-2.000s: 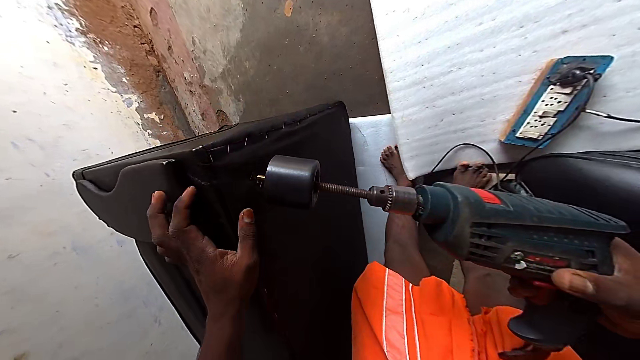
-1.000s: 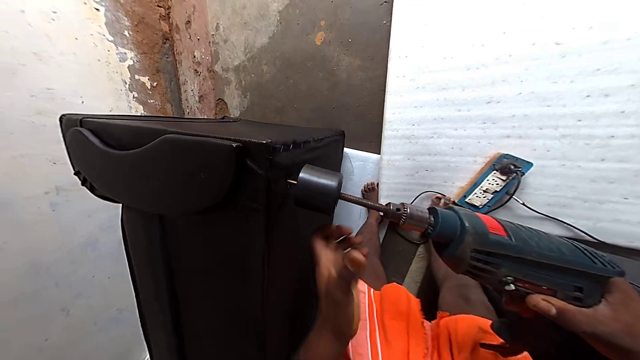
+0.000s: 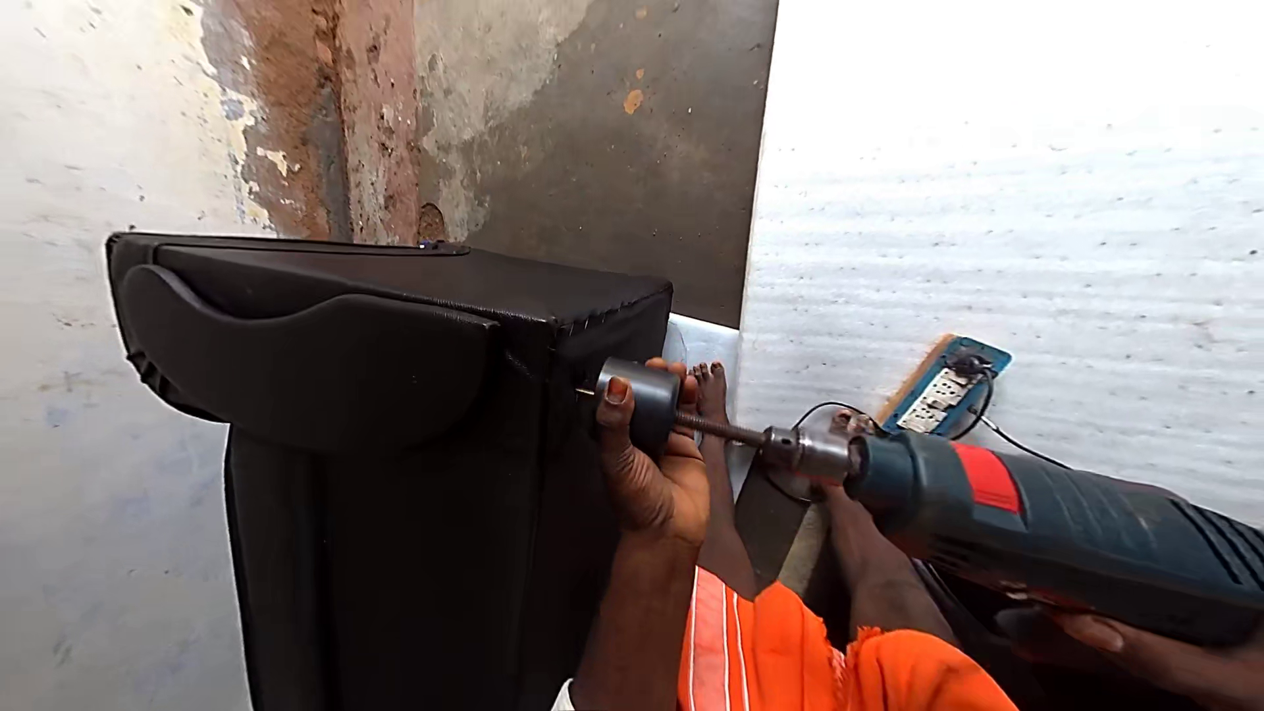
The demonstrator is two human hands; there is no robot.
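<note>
My left hand (image 3: pixel 657 479) is closed around a dark cylindrical cup (image 3: pixel 640 403), thumb on its near side and fingers behind. The cup sits on a threaded rod (image 3: pixel 721 428) clamped in the chuck of a dark green power drill (image 3: pixel 1057 533). A thin brass-coloured tip (image 3: pixel 585 392) sticks out of the cup toward the side of a black upholstered furniture piece (image 3: pixel 425 563); whether it touches cannot be told. At the lower right, my right hand (image 3: pixel 1136 642) holds the drill from below, its grip mostly hidden. A curved padded part (image 3: pixel 306 365) lies along the furniture's upper left.
A blue-and-white power strip (image 3: pixel 938 395) with a plug and black cable rests on a white foam-like sheet (image 3: pixel 1007 217) at the right. Bare feet and an orange garment (image 3: pixel 790 642) are below. A worn wall (image 3: pixel 89 128) stands at the left, beyond which is grey floor (image 3: pixel 612 188).
My left hand has moved from the black upholstery to the cup and taken hold of it. The drill stays in my right hand. The view has shifted.
</note>
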